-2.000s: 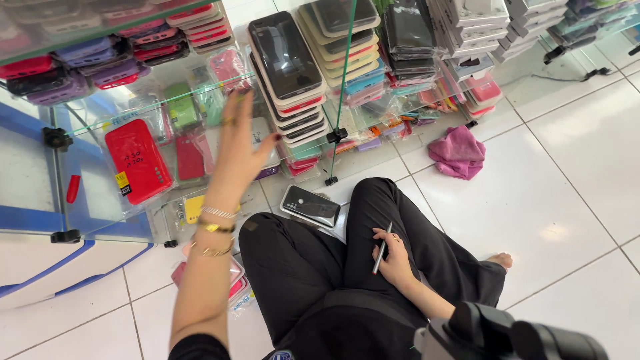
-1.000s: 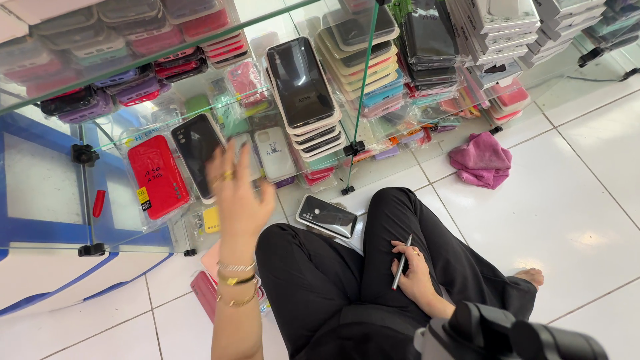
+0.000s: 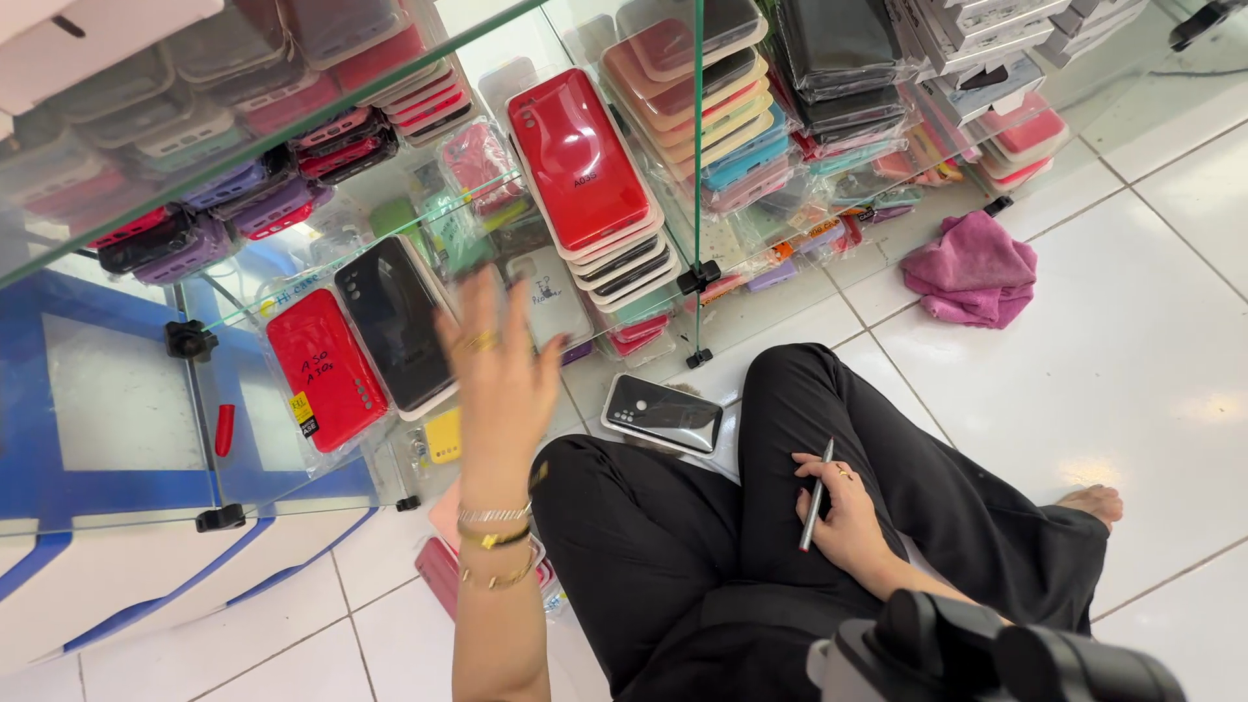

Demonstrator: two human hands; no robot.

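My left hand (image 3: pixel 502 366), blurred and with fingers apart, hangs over the glass shelf and holds nothing. Just left of it lies a packaged black phone case (image 3: pixel 395 327), and beyond that a red phone case (image 3: pixel 327 370) with handwriting. A shiny red case (image 3: pixel 582 161) tops a stack of packaged cases, up and to the right of the hand. My right hand (image 3: pixel 843 517) rests on my thigh, closed around a slim grey pen (image 3: pixel 817 494). Between my knees and the shelf, a packaged black phone case (image 3: pixel 665 413) lies face up.
Glass shelf edges and black clamps (image 3: pixel 698 278) stand close in front. More stacked cases (image 3: pixel 746 107) and boxes (image 3: pixel 985 49) fill the shelf at the right. A pink cloth (image 3: pixel 972 270) lies on the tiled floor. Packaged cases (image 3: pixel 441 575) lie beside my left leg.
A black case now lies beside the red one, where the oldest frame shows none. The middle stack has a red case on top instead of the earlier black one.
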